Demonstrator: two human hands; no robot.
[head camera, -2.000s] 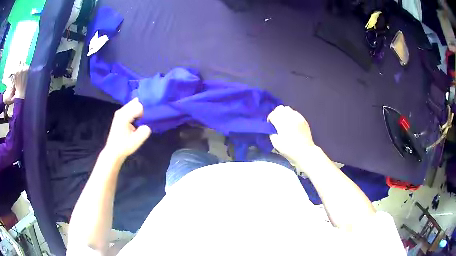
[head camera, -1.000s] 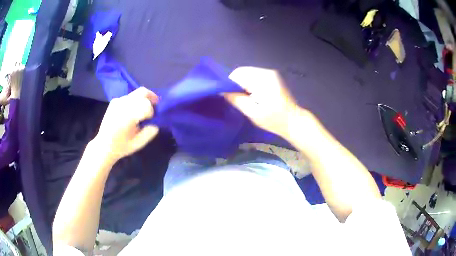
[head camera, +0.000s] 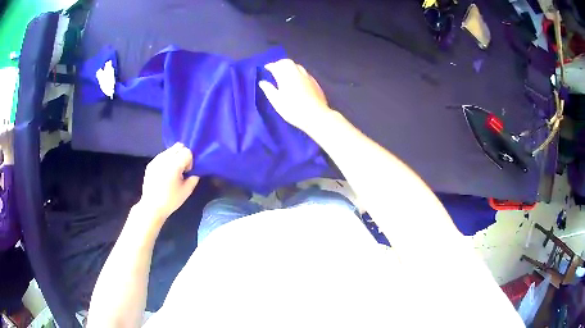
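Note:
A bright royal-blue fabric piece (head camera: 218, 115) lies over the near edge of the dark padded table, with loose folds down its middle. My left hand (head camera: 168, 178) grips its near left edge, fingers closed on the cloth. My right hand (head camera: 296, 93) is at its upper right edge, thumb and fingers around the cloth near a dark fold. A narrow part of the blue cloth runs left to a bunched end (head camera: 96, 72), where a small white paper label (head camera: 106, 79) lies.
The iron (head camera: 492, 138) with its red patch lies at the right of the table (head camera: 398, 122). A tan wedge (head camera: 475, 27) and a dark item with a yellow part (head camera: 438, 18) are at the far right. A long dark roll (head camera: 32, 128) runs along the left.
The blue cloth has gone from bunched and lifted between my hands to more spread on the table. My right hand has moved to its far edge. The whole view has shifted.

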